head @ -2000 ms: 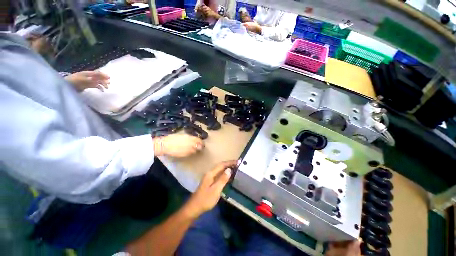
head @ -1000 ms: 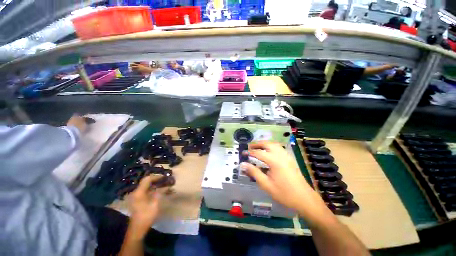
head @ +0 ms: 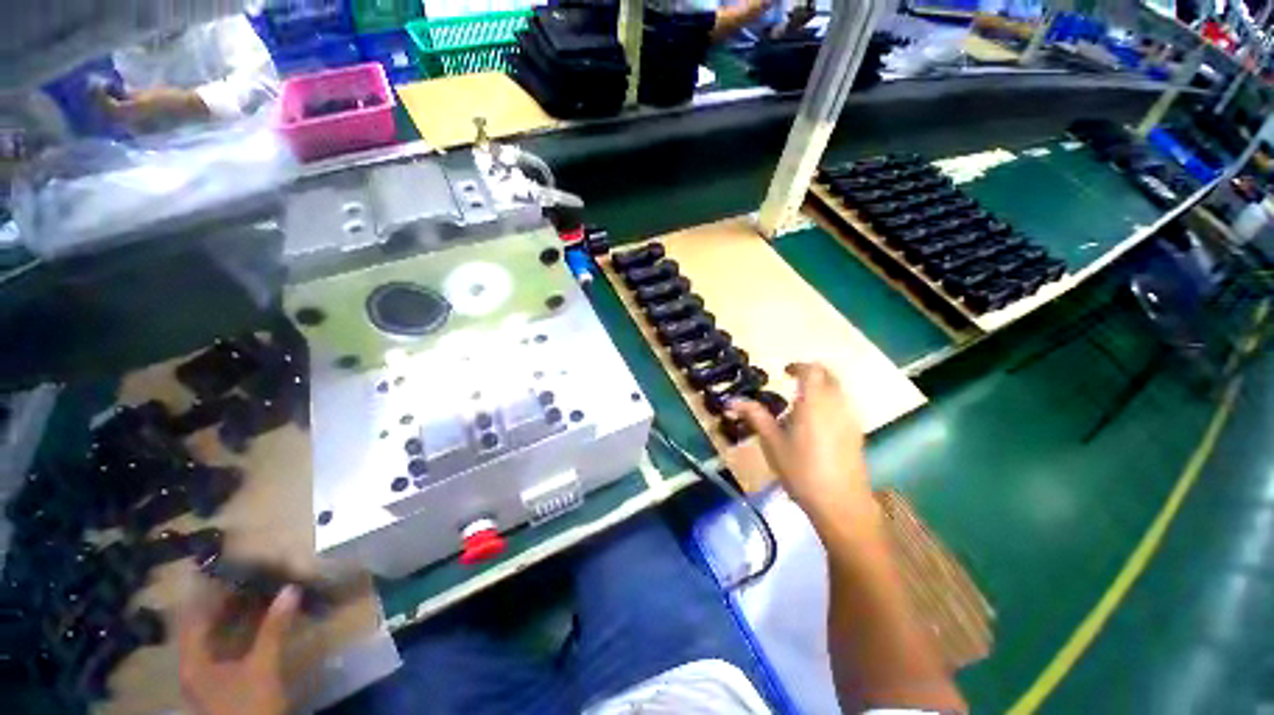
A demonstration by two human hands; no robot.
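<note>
My right hand (head: 815, 436) has thumb and fingers on a black moulded part (head: 756, 414) at the near end of a row (head: 682, 319) on the right cardboard sheet (head: 817, 328). My left hand (head: 240, 662), blurred, is low at the left with its fingers around a blurred black part (head: 266, 578), over the left cardboard (head: 266, 489). A loose pile of black parts (head: 105, 538) lies there. The silver fixture (head: 370, 496) stands between my hands. No black part shows in its nest (head: 482, 419). A dark round opening (head: 408, 310) shows in its pale green plate.
A red button (head: 482, 541) is on the fixture's front. A hose and fittings (head: 538, 182) are at its rear. A filled pad of black rows (head: 936, 231) lies farther right, past a shelf post (head: 822, 119). A pink basket (head: 335, 112) stands behind. Brown cardboard (head: 933, 580) is below the bench edge.
The view has turned right. My right hand has moved from the fixture nest to the row on the right, and the part has left the nest. My left hand has closed around a part.
</note>
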